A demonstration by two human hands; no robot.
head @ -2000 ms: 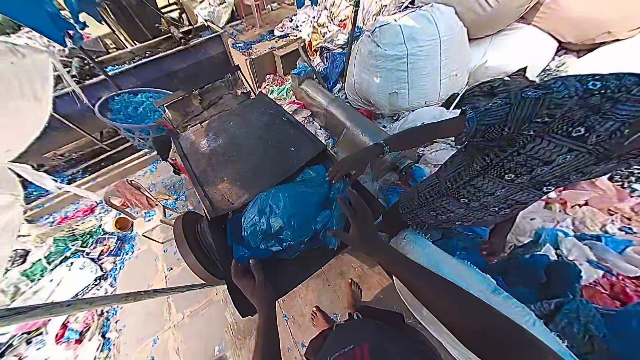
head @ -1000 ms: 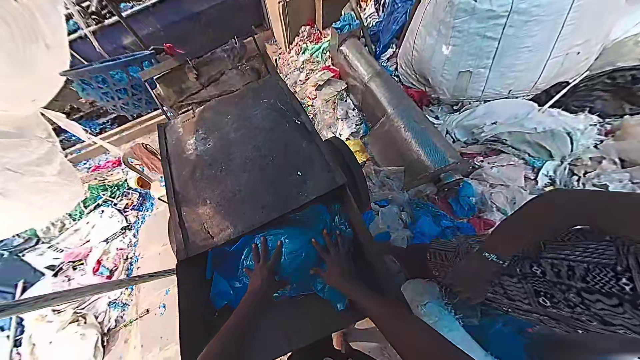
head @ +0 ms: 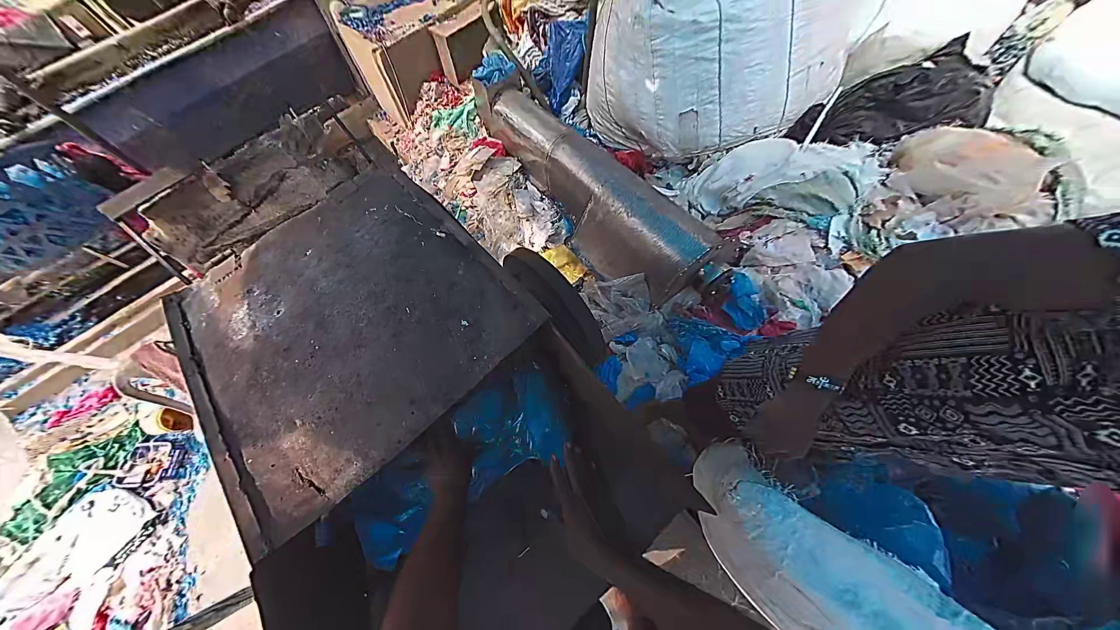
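Observation:
Blue plastic film (head: 512, 420) lies bunched in the opening of a dark metal machine, partly under its flat metal cover (head: 350, 341). My left hand (head: 451, 459) presses against the film at the cover's edge, its fingers partly hidden in shadow. My right hand (head: 577, 503) is flat with fingers extended, at the near right side of the film, beside the inner wall of the opening. It grips nothing.
A co-worker's hand (head: 783, 424) reaches to an open white sack (head: 814, 534) of blue plastic at the right. Behind lie a metal cylinder (head: 612, 197), loose plastic scraps and a large white bulk bag (head: 717, 70). A dark wheel (head: 556, 302) flanks the machine.
The blue film and my hands have moved farther in toward the cover, and less film shows. The co-worker's hand is now at the white sack. The view has shifted closer.

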